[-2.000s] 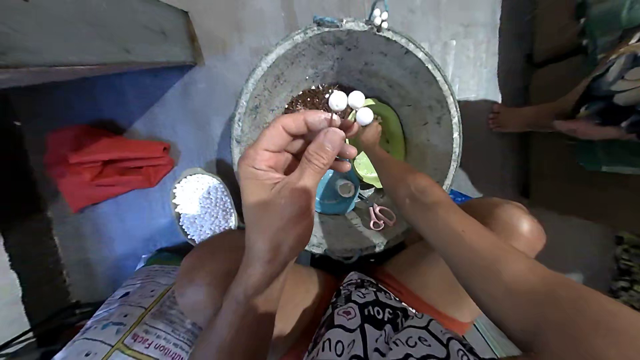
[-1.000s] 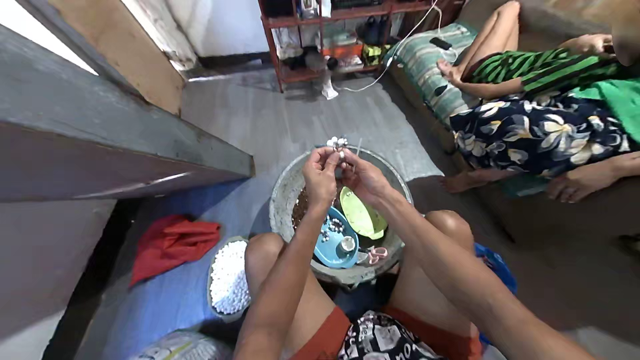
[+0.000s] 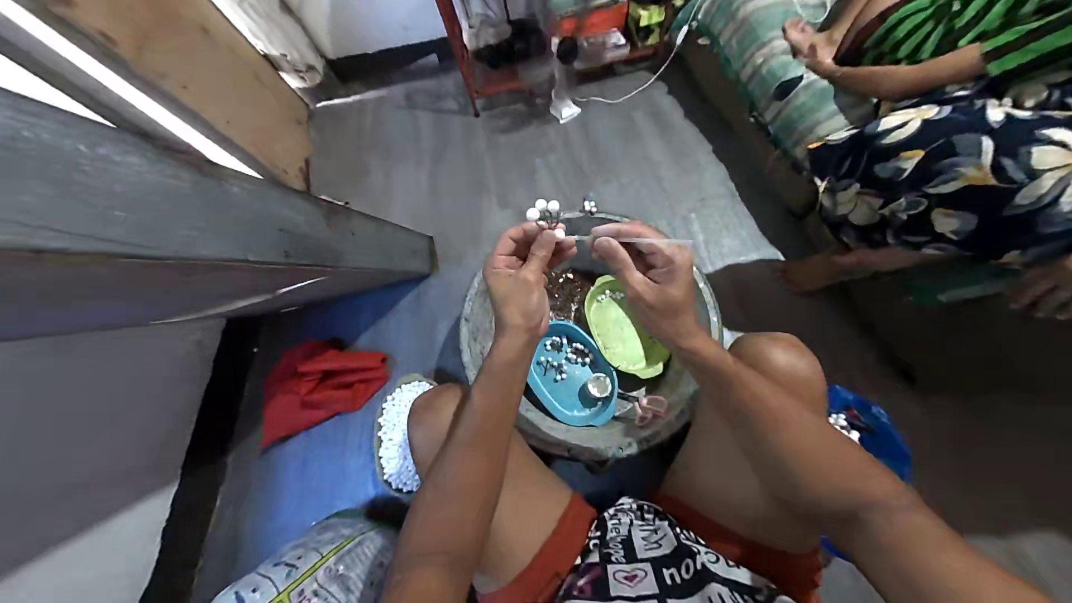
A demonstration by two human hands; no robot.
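Above the far part of a round grey tub [image 3: 479,335], my left hand [image 3: 521,272] grips a small cluster of white balls [image 3: 543,209] on thin stems. My right hand [image 3: 646,276] pinches a thin translucent strip [image 3: 662,241], whose inner end reaches the cluster at my left fingertips. Below my hands in the tub, a blue tray [image 3: 557,400] holds several small ball clusters and a small round container [image 3: 599,385]. Beside it lies a light green tray [image 3: 615,331] with a few white pieces. Pink-handled scissors [image 3: 650,409] rest near the tub's close edge.
A bowl of white balls [image 3: 397,435] and a red cloth [image 3: 322,385] lie left. A blue bag [image 3: 879,431] with ball clusters is right of my knee. A grey wooden beam [image 3: 360,226] juts in from the left. Another person sits on the couch [image 3: 737,63] at right.
The view has tilted up and widened since the first frame. My right hand, earlier low over the green tray, is now raised beside my left, with a translucent strip in its fingers.
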